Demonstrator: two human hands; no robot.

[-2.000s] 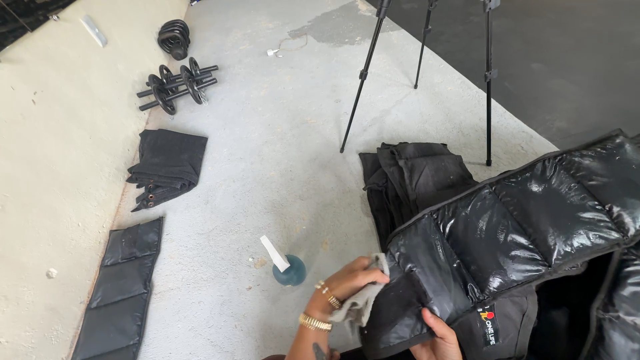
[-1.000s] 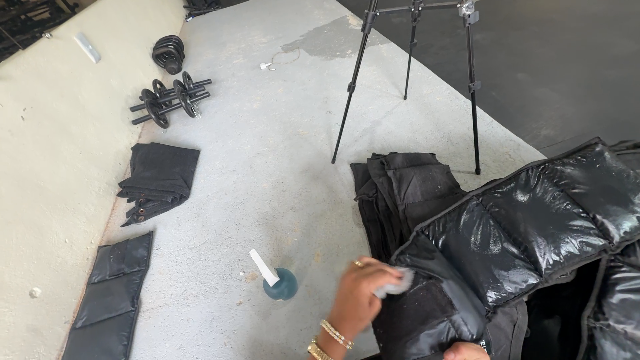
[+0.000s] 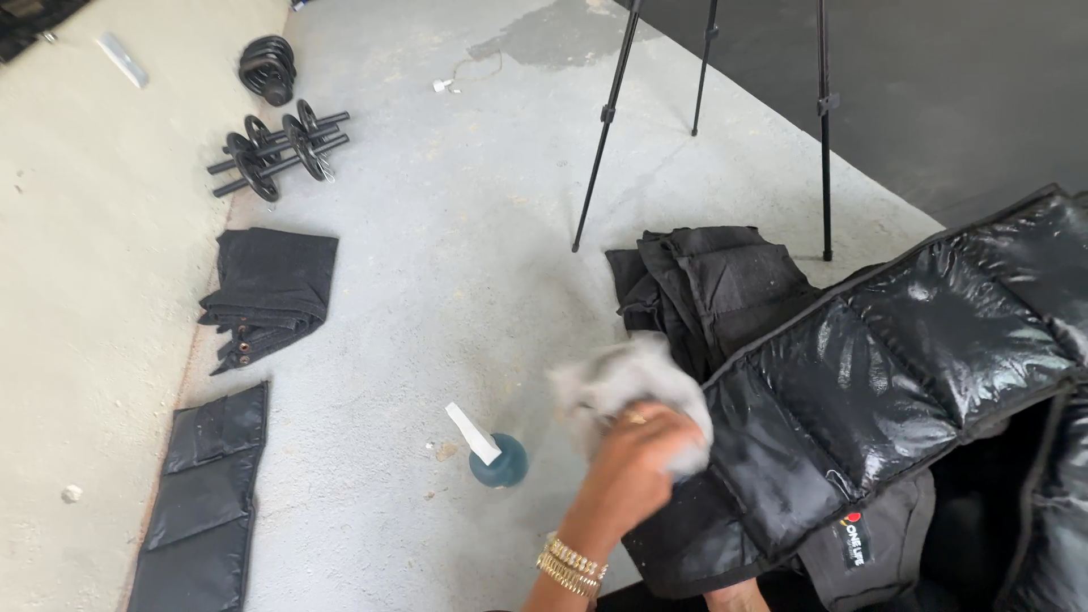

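Note:
My left hand (image 3: 646, 459), with gold bracelets at its wrist, holds a crumpled light grey cloth (image 3: 633, 387), blurred by motion, beside the raised edge of a shiny black quilted panel (image 3: 790, 433). At the panel's lower edge, my right hand (image 3: 738, 597) reaches beneath it; its fingers are hidden. A grey fabric piece with a brand label (image 3: 875, 544) shows under the panel. Left of my left hand, a round teal bottle (image 3: 500, 463) with a white trigger-like top (image 3: 473, 433) stands on the floor.
Folded black fabric (image 3: 722, 280) lies behind the panel, near the tripod legs (image 3: 605, 127). Along the left wall are another folded black cloth with eyelets (image 3: 276, 285), a black padded strip (image 3: 204, 510), dumbbell bars with plates (image 3: 280, 149) and a stack of weight plates (image 3: 268, 70).
My left hand has lifted the cloth from the panel's surface to beside its left edge, and the cloth has spread out. My right hand's thumb, seen on the panel two seconds ago, is now hidden.

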